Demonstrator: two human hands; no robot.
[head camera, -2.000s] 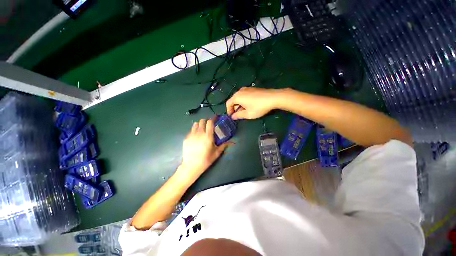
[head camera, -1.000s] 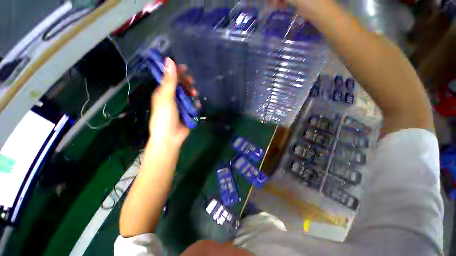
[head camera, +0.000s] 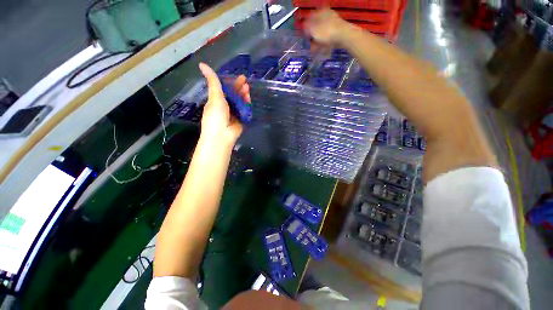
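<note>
My left hand (head camera: 219, 112) holds at least one blue handheld device (head camera: 237, 103) left of a tall stack of clear blister trays (head camera: 315, 124). Blue devices (head camera: 294, 69) lie in the pockets of the top tray. My right hand (head camera: 324, 29) is over the far edge of that tray; it is blurred, and I cannot tell whether it holds anything. More blue devices (head camera: 279, 253) lie loose on the green bench near its front edge, with a paler one (head camera: 267, 283) partly hidden at the bottom of the view.
A tray of dark units (head camera: 381, 213) is below the bench edge at right. A red crate (head camera: 370, 17) is behind the stack. A lit monitor (head camera: 42, 221) and white cables (head camera: 134, 175) are at left. A green case (head camera: 130, 24) rests on the upper shelf.
The view has turned from the bench to the tray stack. My left hand, which was on one device near the cables, now holds blue stock beside the stack. My right hand has moved to the tray top.
</note>
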